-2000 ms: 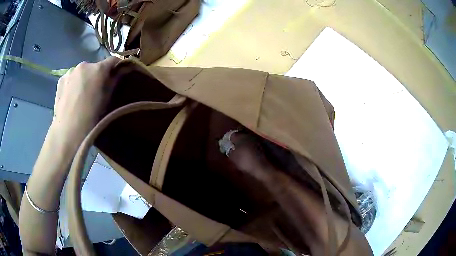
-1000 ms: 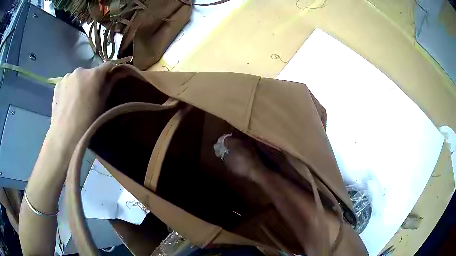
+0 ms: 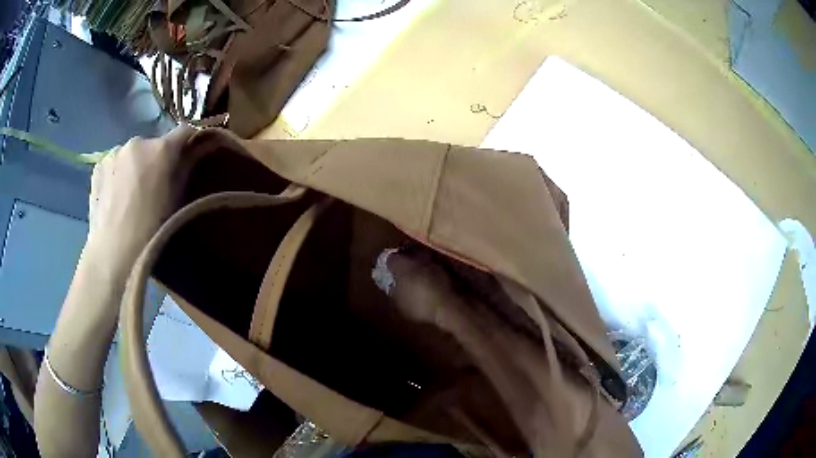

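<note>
A large brown tote bag lies with its dark mouth facing me, a tan handle strap looping at the left. My left hand grips the bag's upper left edge; its fingertips are hidden inside the rim. My right hand is inside the bag, dim and blurred, with a small white bunched cloth at its fingertips near the inner wall. An orange-red line shows along the inside of the mouth.
White paper lies right of the bag on the yellow table. A round dish with shiny contents touches the bag's right edge. More brown bags are piled at the back left, beside a grey cabinet.
The bag and both hands have shifted slightly left and down in the view. My right hand and the white cloth have moved a little inside the bag. The left hand keeps its grip.
</note>
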